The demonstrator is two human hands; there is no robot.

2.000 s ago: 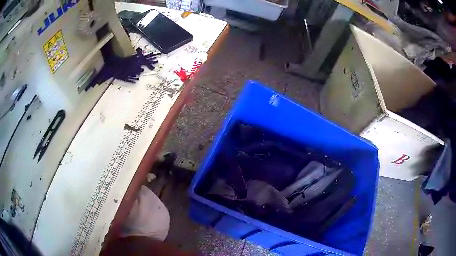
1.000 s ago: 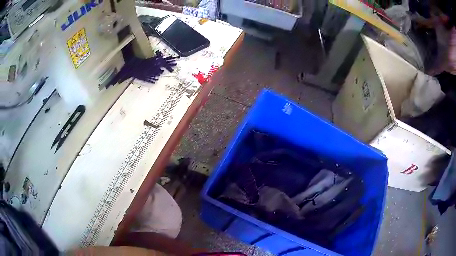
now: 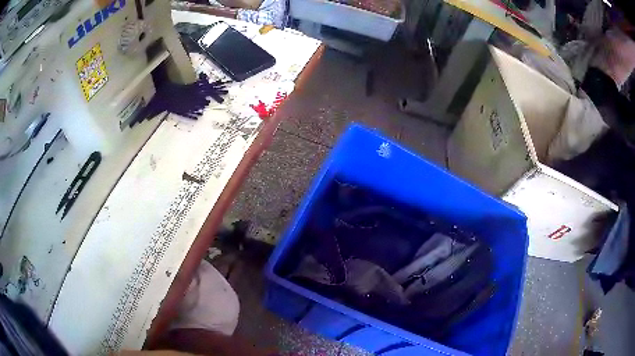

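Neither of my hands shows. A thin tan strip lies at the bottom edge; I cannot tell if it is my arm. The blue plastic crate (image 3: 418, 167) stands on the floor in front, with crumpled dark garments (image 3: 369, 274) inside. The cream sewing machine (image 3: 104, 118) is at the upper left. The dark purple strip bundle (image 3: 184, 97) lies in a heap by its pillar. Black thread snips (image 3: 80, 182) lie on the machine bed. Dark blue fabric (image 3: 24, 330) shows at the lower left corner.
The white table (image 3: 143, 229) has printed ruler marks and a brown edge. A black phone (image 3: 238, 52) and red scraps (image 3: 268, 106) lie near its far end. A white board box (image 3: 557, 215) stands behind the crate at right. A person's checked sleeve (image 3: 268, 12) shows at the top.
The whole view shifts right and down, then partly back. Light fabric now shows in the board box at right, where it was not seen two seconds ago. The crate's contents look unchanged.
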